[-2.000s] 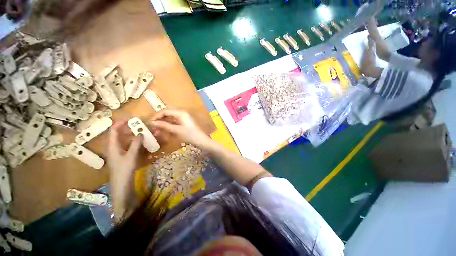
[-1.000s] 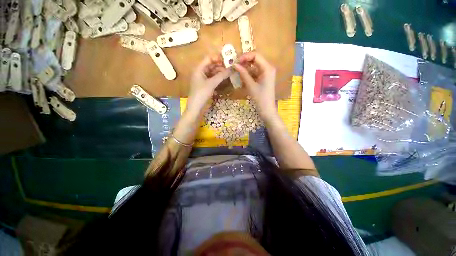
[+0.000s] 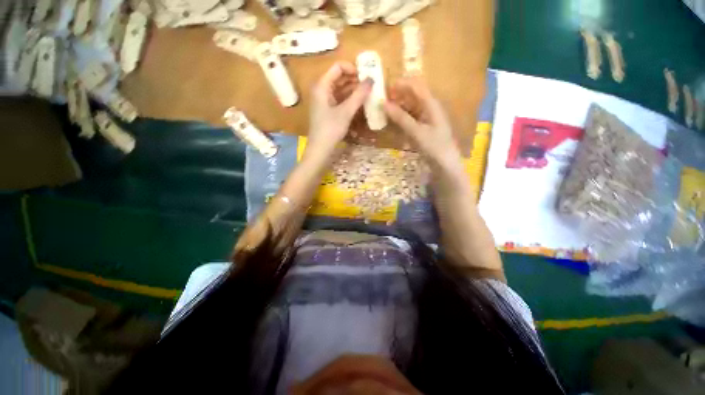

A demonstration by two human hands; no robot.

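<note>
A cream housing (image 3: 374,104) with rounded ends is held upright over the brown board, its marked end pointing away from me. My left hand (image 3: 338,100) grips it from the left, thumb on its face near the marked end. My right hand (image 3: 421,116) is beside its lower right edge, fingers bent and seeming to touch it; whether a small piece is between them cannot be seen. A loose pile of tiny beige-pink inserts (image 3: 375,179) lies on a yellow and grey printed sheet (image 3: 332,202) between my forearms.
Loose housings (image 3: 276,73) lie on the brown board (image 3: 185,85), more heaped behind and left. A clear bag of inserts (image 3: 611,166) lies on white printed paper (image 3: 497,202) at right. Spaced housings (image 3: 592,54) lie on the green surface. One housing (image 3: 250,132) lies near the sheet's left corner.
The view has swung round since the oldest frame and shifted slightly since the last. My right fingers have moved from the housing's marked end down to its lower edge, showing more of its face.
</note>
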